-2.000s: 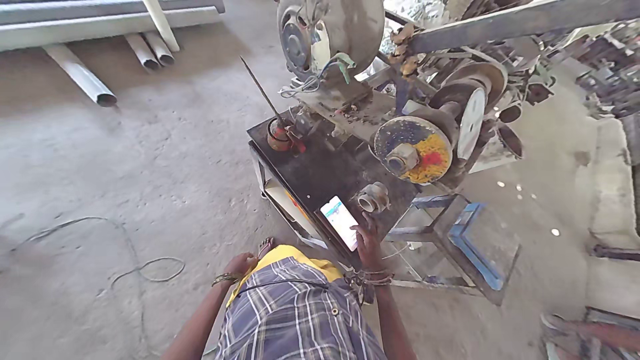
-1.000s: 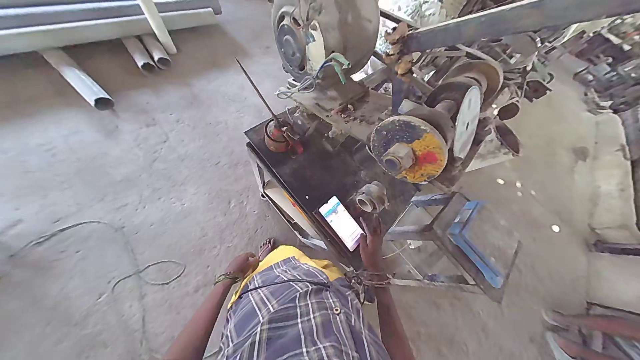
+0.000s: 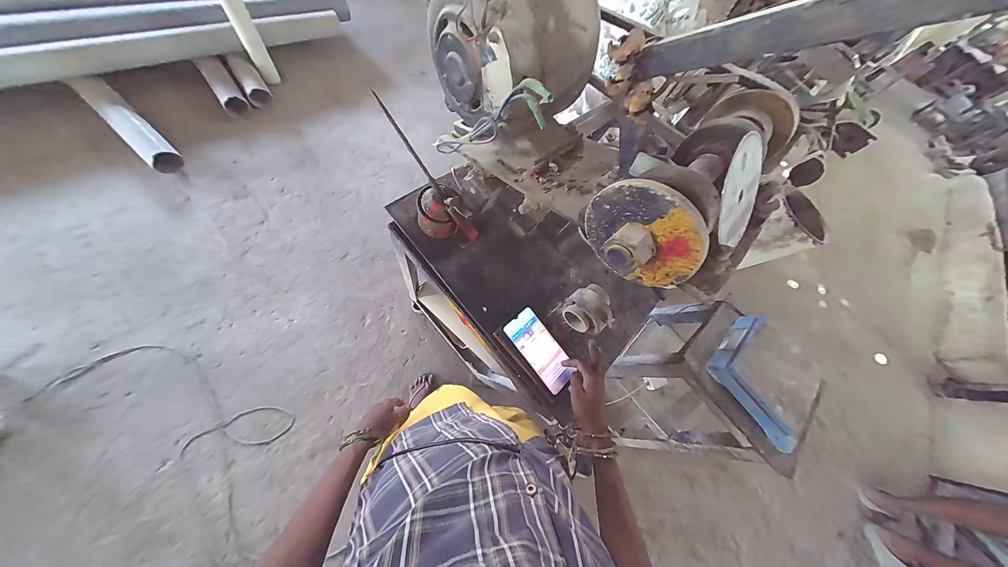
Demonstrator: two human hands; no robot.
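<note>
A smartphone (image 3: 538,350) with a lit screen lies at the near edge of a dark table top (image 3: 504,276). My right hand (image 3: 587,386) is over its lower right corner, a finger touching or just above the screen. A round metal fitting (image 3: 587,309) stands just beyond that hand. My left hand (image 3: 384,417) rests by the yellow cloth (image 3: 453,398) at my waist, fingers curled; whether it grips the cloth is not clear. Further back on the table is a small red can (image 3: 435,216) with a long thin spout.
A machine with a yellow-and-dark disc (image 3: 650,232) and a pale wheel (image 3: 741,189) stands behind the table. To the right is a metal frame stand (image 3: 732,370). Metal pipes (image 3: 130,126) lie at upper left, a cable (image 3: 224,425) on the floor. A person's feet (image 3: 906,512) show at lower right.
My right hand has shifted slightly at the phone, with a finger now reaching over the screen's lower part. The screen's picture has changed. My left hand has stayed by the yellow cloth.
</note>
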